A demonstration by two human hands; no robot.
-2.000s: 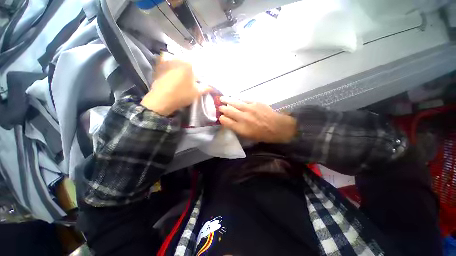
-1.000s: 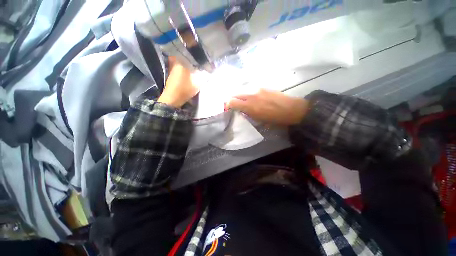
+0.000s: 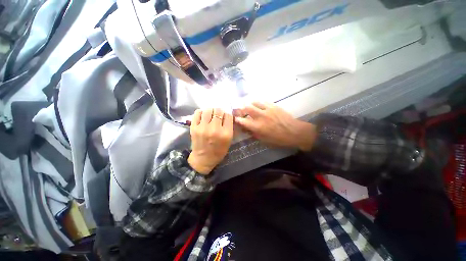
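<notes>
A light grey garment panel point(image 3: 141, 141) with dark bands lies left of the needle and runs to my left hand. My left hand point(image 3: 211, 135), with a ring, presses on the cloth edge just in front of the glaring needle area. My right hand point(image 3: 273, 125) is beside it, almost touching, its fingertips pinching at the same edge; little cloth shows under them. The white sewing machine point(image 3: 204, 33) with a blue stripe stands over the work. The needle and presser foot are lost in the lamp glare.
A heap of grey and dark striped pieces point(image 3: 38, 137) fills the left side. A pale translucent sheet point(image 3: 337, 48) lies on the machine bed at right. A measuring-scale strip point(image 3: 378, 89) runs along the front edge. A red plastic basket point(image 3: 456, 173) is at lower right.
My left hand has come from behind the cloth near the needle to the front, beside my right hand. The white flap below my right hand no longer shows. More of the machine head is in view.
</notes>
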